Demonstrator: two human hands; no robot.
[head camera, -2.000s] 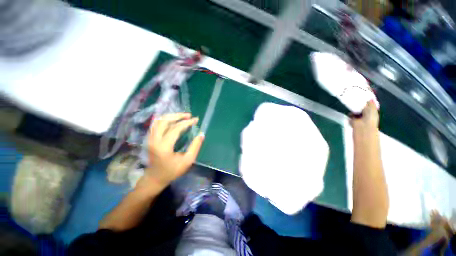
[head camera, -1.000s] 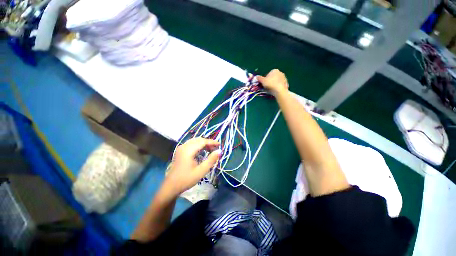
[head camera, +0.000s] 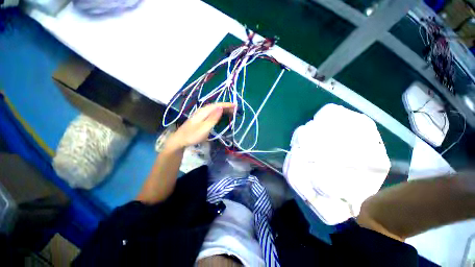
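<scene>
A bundle of white cables with thin red and black wires lies on the green mat. My left hand is over its near left part, fingers close together; whether it grips a cable is unclear. White rounded housings, seemingly stacked, sit on the mat's right part, reaching over the near edge. A white cable and red wires run along the near edge towards them. My right forearm shows blurred at the right; its hand is hidden or outside the picture.
Another white housing with dark wires lies on the green conveyor, near a dark harness bundle. A grey post crosses above the conveyor. A brown open box and an off-white lump are below the bench. White stacked parts are at the far left.
My right hand has left the wire ends of the bundle, and its forearm now points right. My left hand's fingers are closer together. The housings now show more fully, and the view has shifted.
</scene>
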